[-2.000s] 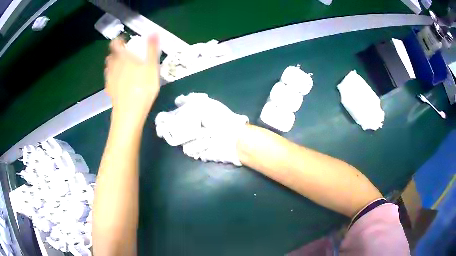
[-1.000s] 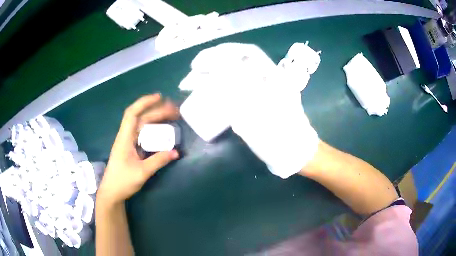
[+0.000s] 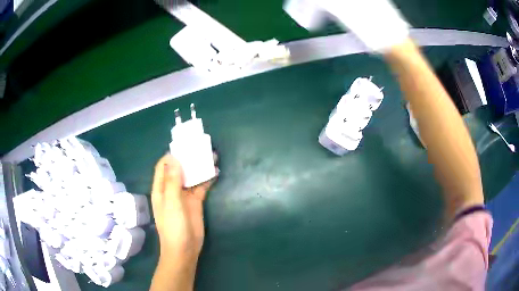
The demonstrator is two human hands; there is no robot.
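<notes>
A white charger [image 3: 194, 150] stands in my bare left hand [image 3: 181, 196], its two thin pins pointing up. My left fingers close around its lower end. My gloved right hand [image 3: 367, 20] is blurred at the top edge, over the belt beyond the rail. A white block that looks like a charger [image 3: 306, 13] is at its fingertips; its pins do not show. Set-aside chargers [image 3: 353, 116] stand close together in a short row right of centre, pins showing at the far end. A large jumbled charger pile [image 3: 85, 210] lies at the left edge.
A pale rail [image 3: 131, 101] runs between the bench and the green belt. A guide bar [image 3: 210, 20] slants to it, with white pieces [image 3: 244, 57] and a charger [image 3: 192, 48] there. My right forearm partly hides a white bundle [image 3: 416, 125]. A dark box, blue bin [image 3: 503, 82] and white stick [image 3: 502, 137] are far right.
My left hand has come back from the belt with a charger, now held pins up. My right hand has moved from mid-bench up and right over the belt, with the white block.
</notes>
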